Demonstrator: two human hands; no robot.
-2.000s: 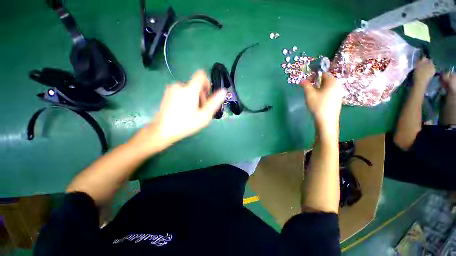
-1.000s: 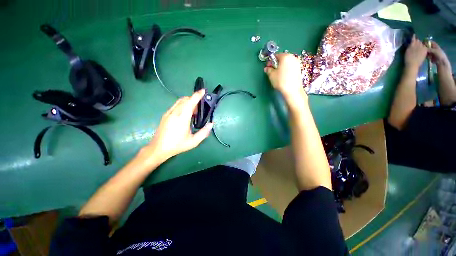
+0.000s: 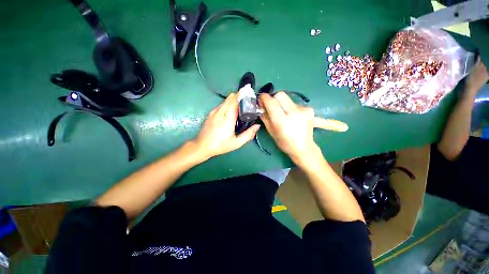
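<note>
My left hand (image 3: 220,127) holds a black headphone side assembly (image 3: 247,80) on the green bench, in front of me. My right hand (image 3: 288,122) is closed on a small mallet (image 3: 248,103). Its grey head with a whitish face lies over the middle of the assembly and hides the joint. Its pale wooden handle sticks out to the right of my fist. The thin curved arm of the assembly shows partly behind and below my right hand. Whether the mallet head touches the assembly cannot be told.
Loose metal caps (image 3: 343,72) spill from a clear bag of caps (image 3: 413,72) at right. More black assemblies (image 3: 185,32) and an ear cup (image 3: 122,67) lie at left and back. A carton of parts (image 3: 410,206) stands below the bench edge. Another person's arm (image 3: 457,120) is at far right.
My right hand has moved left from near the loose caps, bringing the mallet head over the assembly. My left hand has shifted slightly right in view and stays on the assembly.
</note>
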